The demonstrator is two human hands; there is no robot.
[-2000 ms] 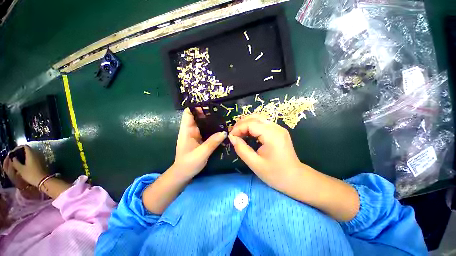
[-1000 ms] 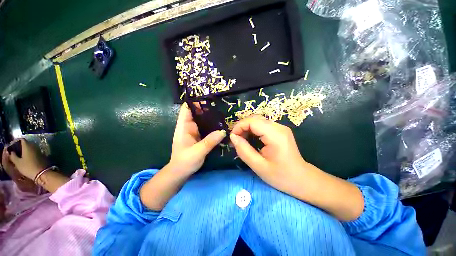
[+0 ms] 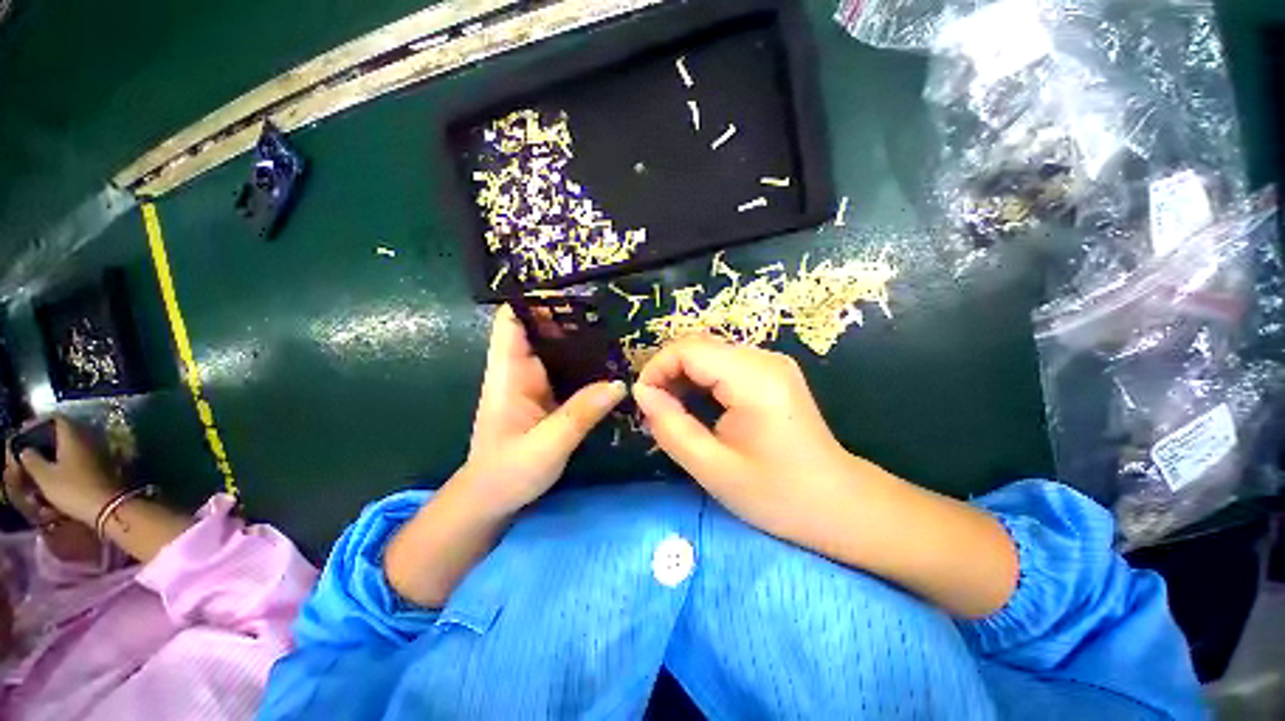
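Observation:
My left hand holds a black plastic housing between thumb and fingers, just below the parts tray. My right hand is at the housing's lower right corner, thumb and index fingertips pinched together. Whether a small part is between them is too small to tell. A pile of small pale pins lies loose on the bench, beyond and right of my right hand. The black parts tray holds a heap of small mixed white, yellow and dark parts at its left and several pale slivers at its right.
A dark blue-black housing lies left of the tray. A pale guide rail runs beyond it. Yellow tape crosses the bench at left. Clear bags lie at right. A person in pink holds a dark part at far left.
The camera view has shifted slightly. Both hands keep nearly the same pose at the housing, with fingertips at its lower right corner. The tray and pile look unchanged.

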